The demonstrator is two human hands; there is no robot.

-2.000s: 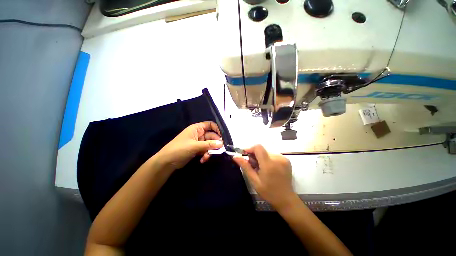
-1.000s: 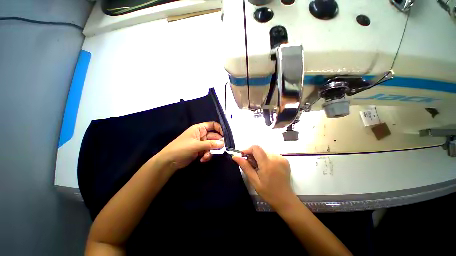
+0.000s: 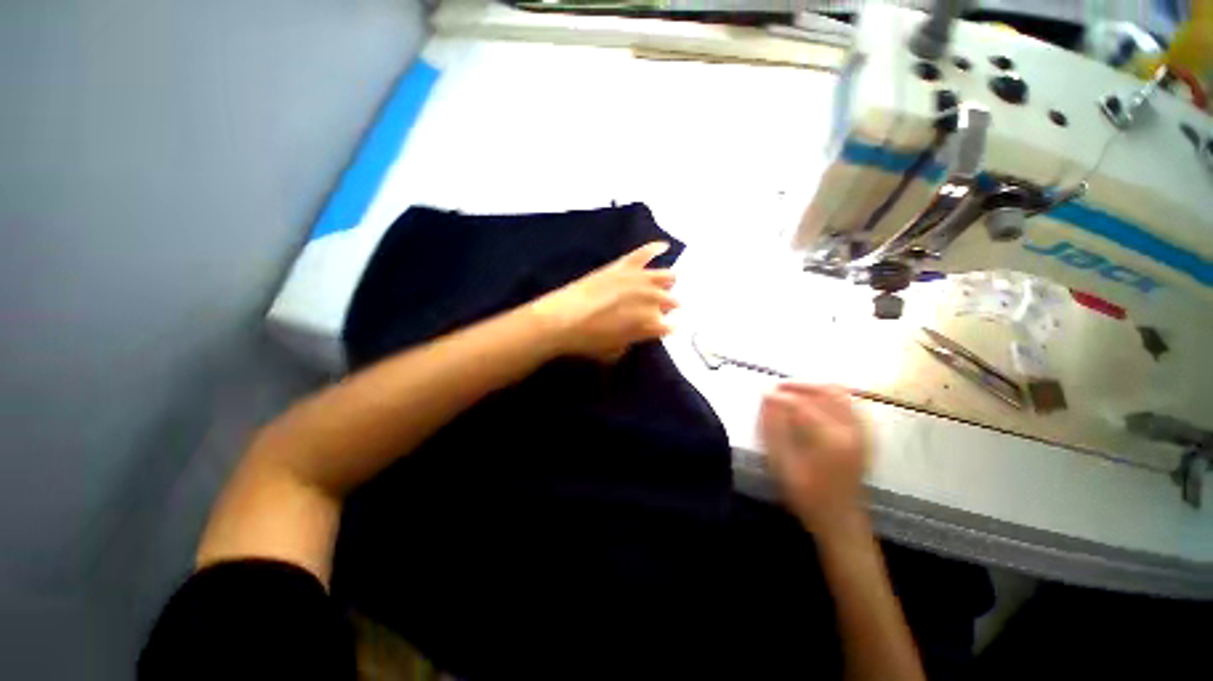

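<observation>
The dark navy garment piece [image 3: 492,266] lies over the left part of the table and hangs over the front edge. My left hand [image 3: 612,306] is on its upper right edge, fingers bent at the cloth. My right hand [image 3: 814,446] is blurred at the table's front edge, right of the cloth and apart from it; its fingers look curled, and whether it holds anything cannot be told. The silver thread snips [image 3: 975,369] lie on the machine bed. A thin line, perhaps thread, lies between the hands.
The cream-white machine head [image 3: 984,226] stands at the right, its presser foot [image 3: 887,306] right of the cloth. Near the snips are a white label [image 3: 1030,359], a brown patch [image 3: 1048,395] and a red strip [image 3: 1099,305]. A blue strip [image 3: 379,153] runs along the table's left edge.
The view has shifted. The snips, earlier in my right hand, now lie on the bed. My hands have moved apart; the white label between them no longer shows there. The garment's edge has moved.
</observation>
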